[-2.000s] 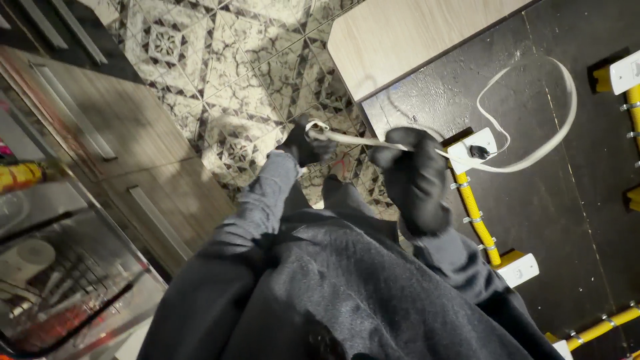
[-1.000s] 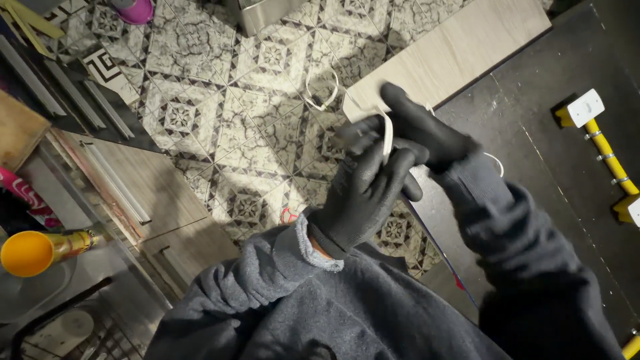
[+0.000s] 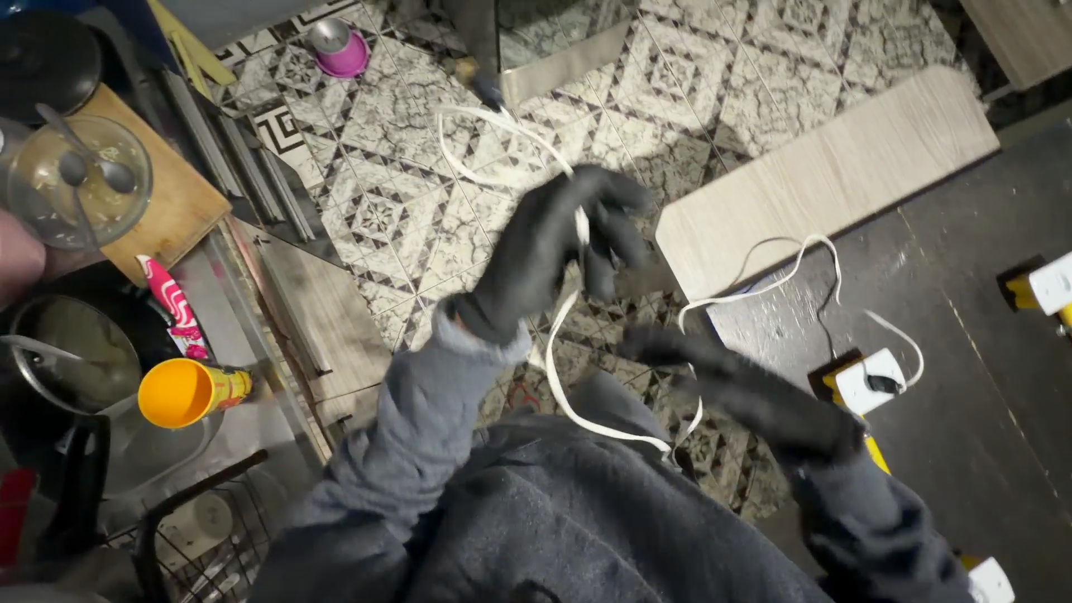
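My left hand [image 3: 557, 243], in a black glove, has a white cable [image 3: 559, 377] running across its palm and between the fingers. One loop of the cable stands out beyond this hand; another part hangs down in front of my dark clothing. To the right, my right hand [image 3: 745, 385], also black-gloved, is blurred, with its fingers stretched toward the cable; whether it touches the cable cannot be told. From there the cable runs over the edge of the dark panel. A black plug [image 3: 883, 383] sits in a white socket [image 3: 868, 368] on that panel.
A light wood-look board [image 3: 829, 184] lies along the panel's edge. Yellow conduit [image 3: 877, 452] joins the sockets. At left are a yellow cup [image 3: 177, 394], a glass bowl [image 3: 126, 180] on a cutting board [image 3: 197, 205], a pan and a wire dish rack [image 3: 226, 519]. A pink cup [image 3: 343, 54] stands on the patterned floor.
My hands, close together one second ago, are now apart, the right one lower and to the right. The view has shifted, showing more of the counter at left.
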